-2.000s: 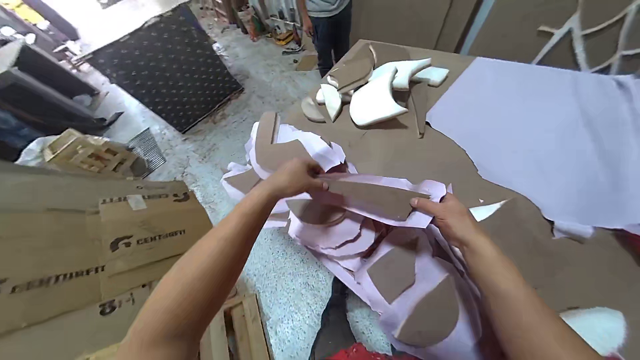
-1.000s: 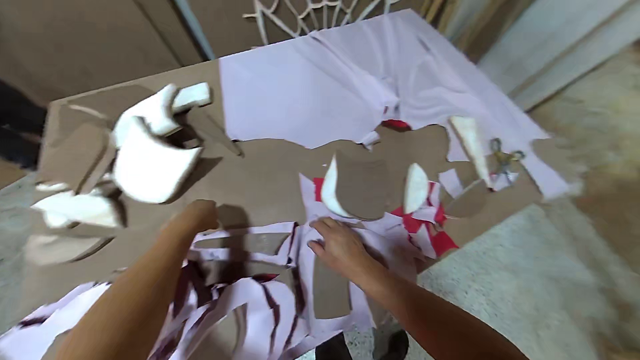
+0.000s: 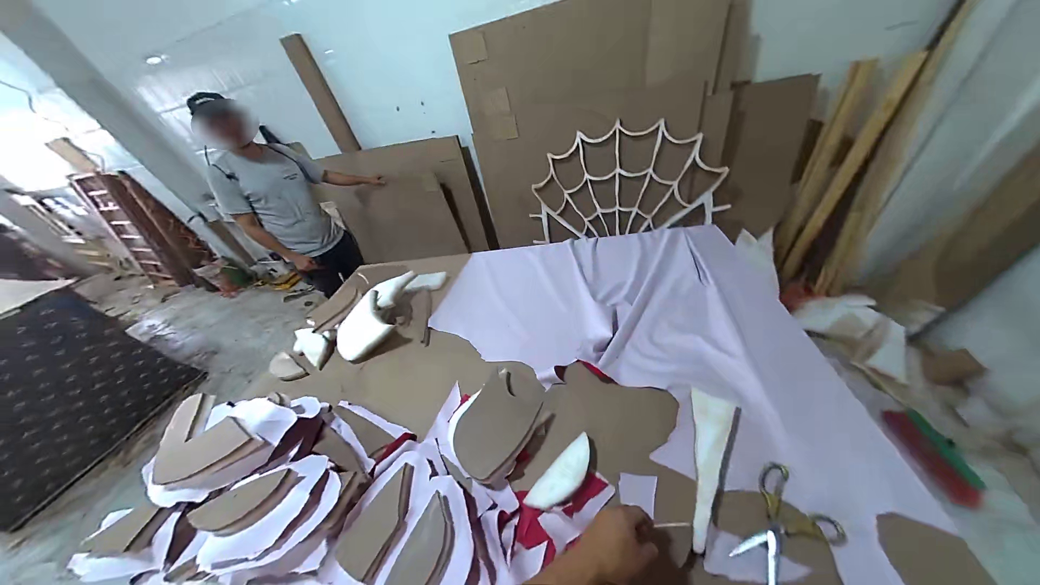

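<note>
My right hand (image 3: 613,546) is at the bottom edge, its fingers curled over the table beside a small lilac fabric square (image 3: 638,494); what lies under the fingers is hidden. My left hand is out of view. Left of my hand lie red fabric scraps (image 3: 532,528) and a white foam piece (image 3: 561,475). Cardboard pattern pieces (image 3: 244,500) with lilac fabric around them are piled at the lower left. To the right are a long white foam wedge (image 3: 711,455) and scissors (image 3: 776,520) with yellowish handles, blades apart. Lilac fabric (image 3: 569,284) covers the table's far side.
More white foam pieces (image 3: 366,325) lie at the table's far left. Beyond stand a person (image 3: 280,195) touching cardboard sheets, a white web-shaped frame (image 3: 621,179) and wooden boards (image 3: 845,171). A brush (image 3: 930,459) with red and green parts is on the right.
The view has swung up and back, bringing the person and the wall into sight. My left hand has left the view. My right hand has moved from the cardboard and fabric pieces to beside the foam wedge.
</note>
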